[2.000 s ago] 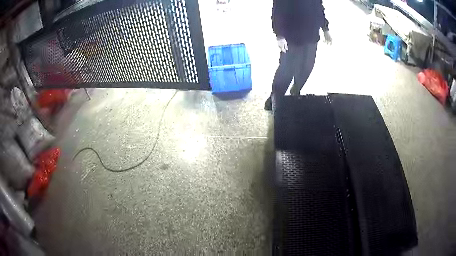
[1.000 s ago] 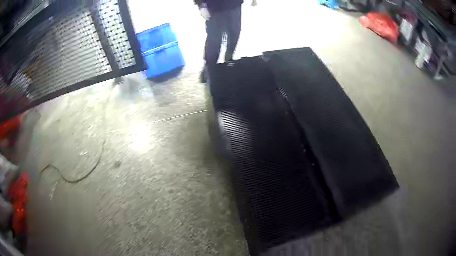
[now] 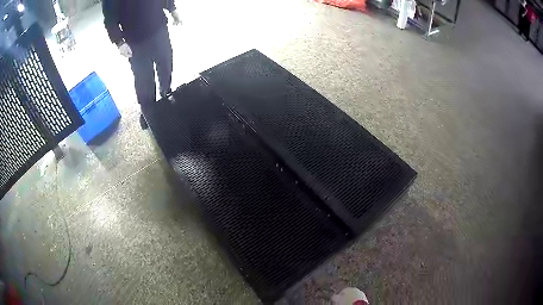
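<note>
Black perforated panels (image 3: 286, 137) lie flat in a stack on the floor, in two sections side by side, running diagonally from the upper left to the lower right. A dark seam with small bright dots runs between the sections. A white glove with a red cuff (image 3: 350, 296), seemingly my right hand, shows at the bottom edge, just below the near end of the stack and apart from it. It is mostly cut off, so its fingers cannot be made out. My left hand is out of the picture.
A person in dark clothes (image 3: 140, 36) stands at the far left end of the stack. A blue crate (image 3: 95, 108) and an upright perforated panel (image 3: 36, 98) are at the left. A cable (image 3: 66, 253) lies on the floor. A red-orange bag (image 3: 345, 3) and a metal stand (image 3: 430, 25) are at the top.
The view has swung to the right and tilted, so the stack now lies diagonally and the upright panel is largely out at the left. A white glove has appeared at the bottom edge.
</note>
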